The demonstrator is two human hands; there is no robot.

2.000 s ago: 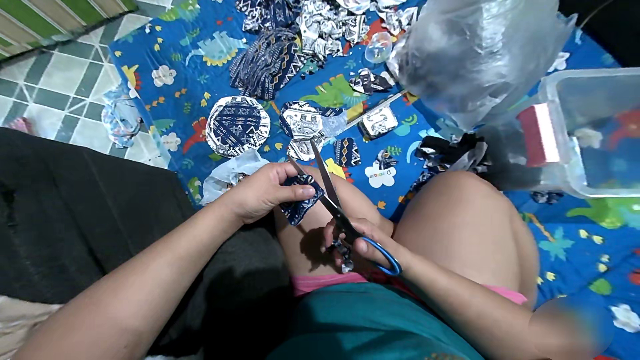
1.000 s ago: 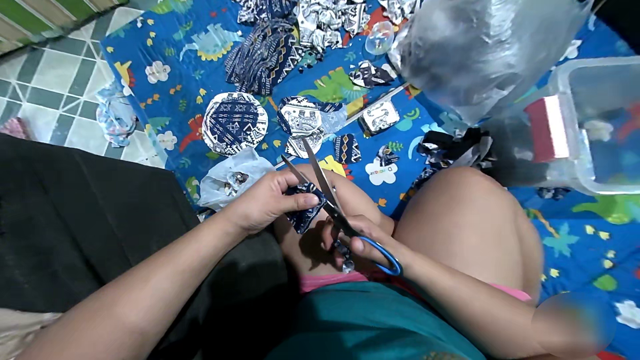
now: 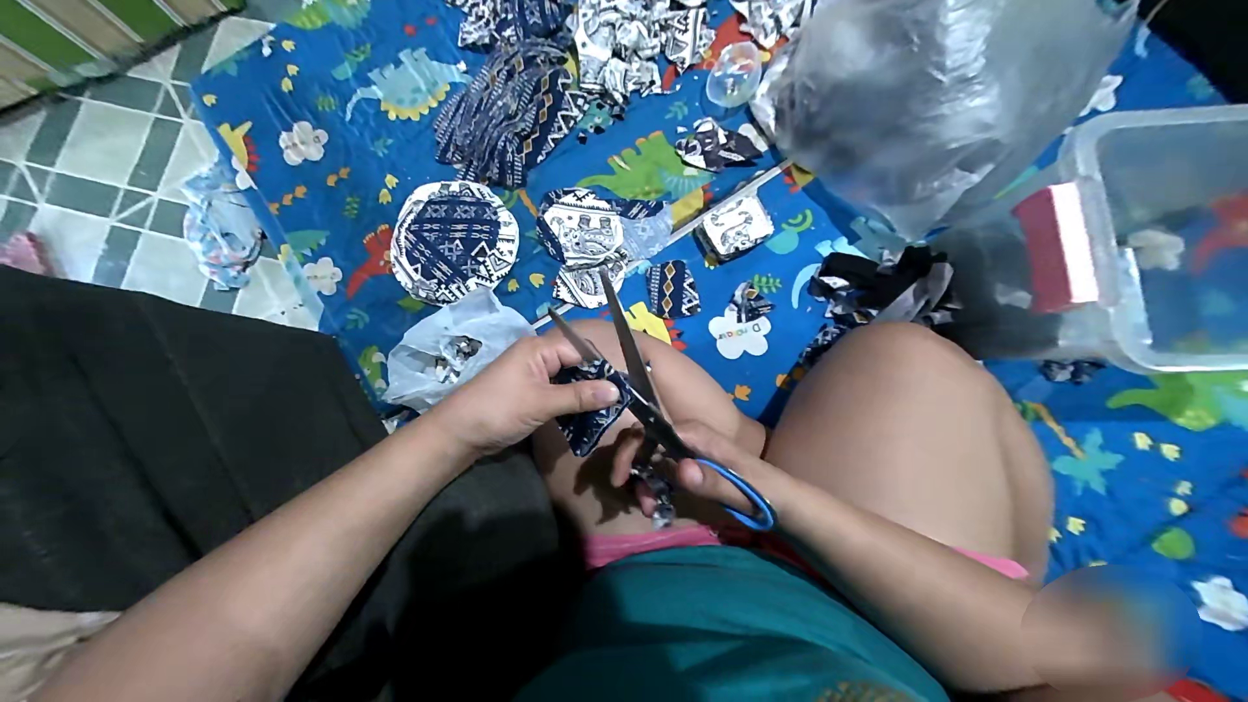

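My left hand (image 3: 531,390) pinches a small piece of navy patterned fabric (image 3: 590,429) between thumb and fingers, above my thigh. My right hand (image 3: 692,463) holds a pair of scissors (image 3: 648,405) with a blue-edged handle. The blades are spread and point up and left, with the lower blade next to the fabric piece. A small bit of dark and pale material hangs by the fingers of my right hand; what it is cannot be told. Beyond the blades lie a round patterned fabric piece (image 3: 454,242) and smaller cut pieces (image 3: 673,290).
A blue dinosaur-print sheet (image 3: 390,136) covers the floor. On it are a white plastic bag (image 3: 414,361) at my left, gathered patterned fabric (image 3: 502,117), a large grey plastic bag (image 3: 936,97), dark scraps (image 3: 877,283) and a clear plastic bin (image 3: 1136,322) at the right.
Both hands stay in nearly the same place over my lap, still holding the fabric piece and the scissors. The fabric piece hangs at a slightly different angle than two seconds ago.
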